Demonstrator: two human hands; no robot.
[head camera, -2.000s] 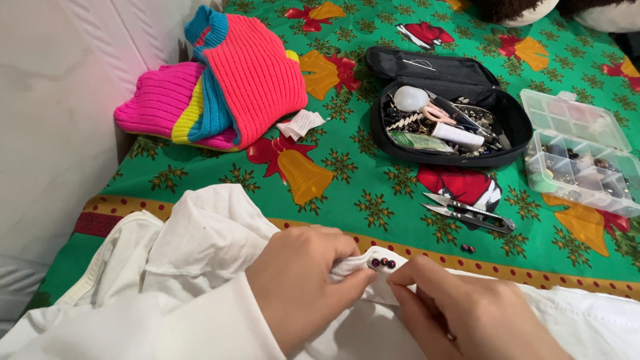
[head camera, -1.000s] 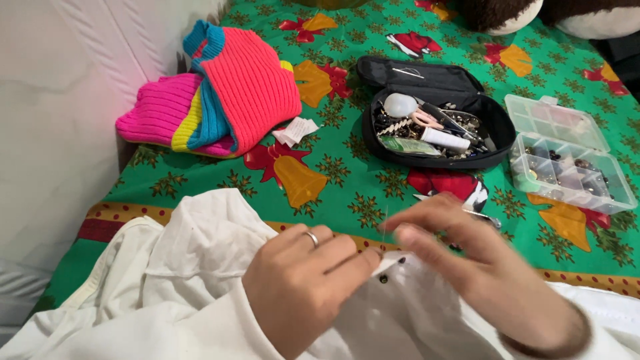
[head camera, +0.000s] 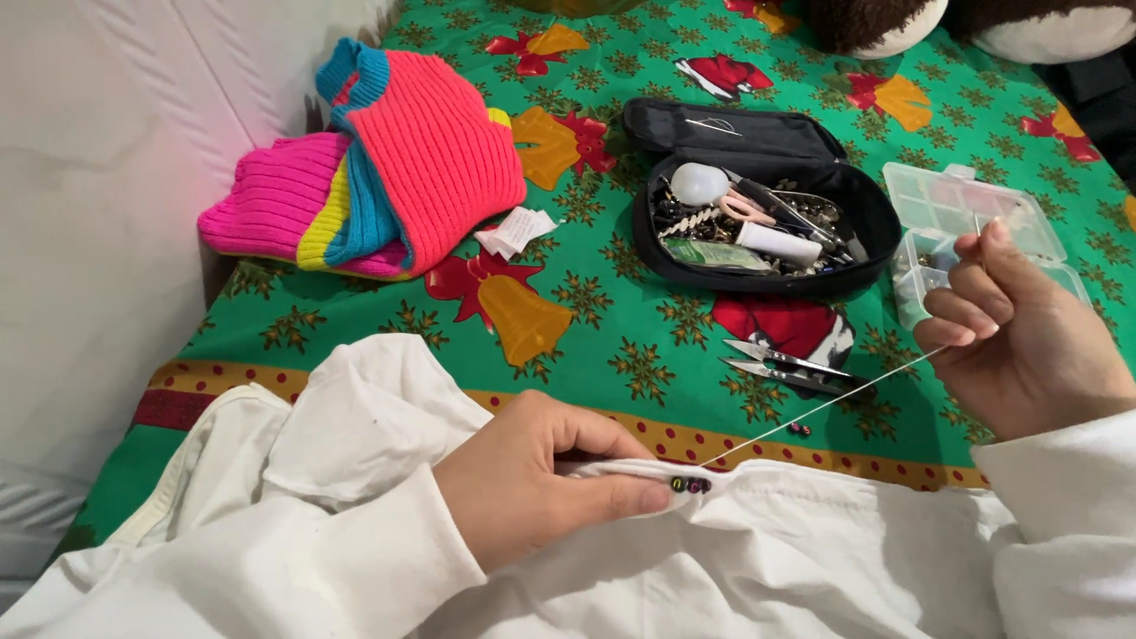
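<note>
My left hand (head camera: 555, 479) pinches the edge of a white cloth garment (head camera: 799, 541) between thumb and fingers. Several small dark beads (head camera: 690, 485) sit on the fabric just beside my thumb tip. From the cloth edge a taut white thread (head camera: 825, 406) runs up to my right hand (head camera: 1029, 328), which is raised at the right with a sewing needle (head camera: 978, 226) between thumb and forefinger. Thread snips (head camera: 790, 366) lie on the table between the hands, blades pointing left. Close below them are a few loose beads (head camera: 800, 429).
Behind the snips stands an open black zip case (head camera: 768, 284) holding a thread spool (head camera: 779, 242) and jewellery pieces. A clear compartment box (head camera: 976, 213) is partly behind my right hand. Folded colourful knitwear (head camera: 435, 151) lies back left on the green patterned tablecloth (head camera: 621, 319), near a white wall.
My right hand has moved from close beside the cloth up and to the right, and the thread now stretches taut. My left hand still grips the cloth by the beads.
</note>
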